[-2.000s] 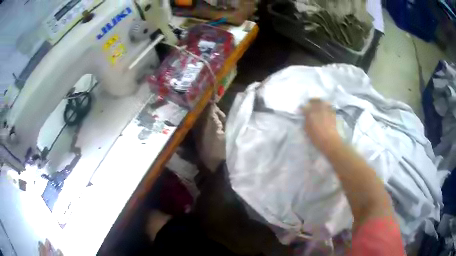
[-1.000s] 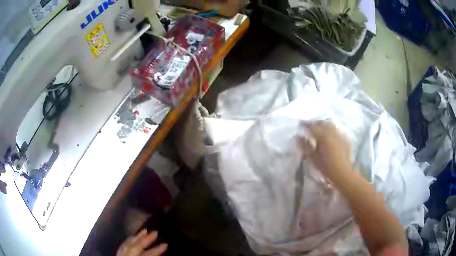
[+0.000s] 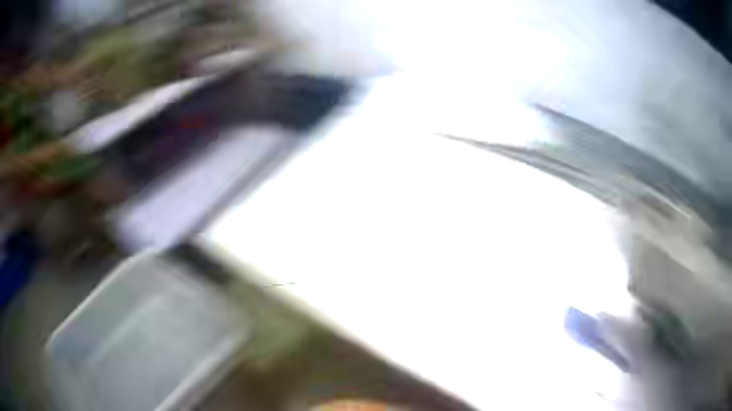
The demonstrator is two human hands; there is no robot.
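Observation:
The whole view is strongly blurred. The white sewing table [image 3: 417,265] fills the middle, washed out by glare. The pale machine body [image 3: 682,273] shows as a smear at the right, with a small blue patch [image 3: 594,333] beside it on the table. A small skin-toned patch is cut off by the bottom edge, left of the middle; it may be part of my left hand, but its state cannot be told. My right hand is not in view. The white cloth is not recognisable in this view.
A light grey plastic tub [image 3: 152,341] is at the lower left, below the table's front edge. A pale flat surface [image 3: 205,185] lies beyond the table's left end. Blurred coloured items are at the upper left.
The view has swung left from the cloth heap to the table's left part and the tub. The heap, the red box and my right hand have left the picture.

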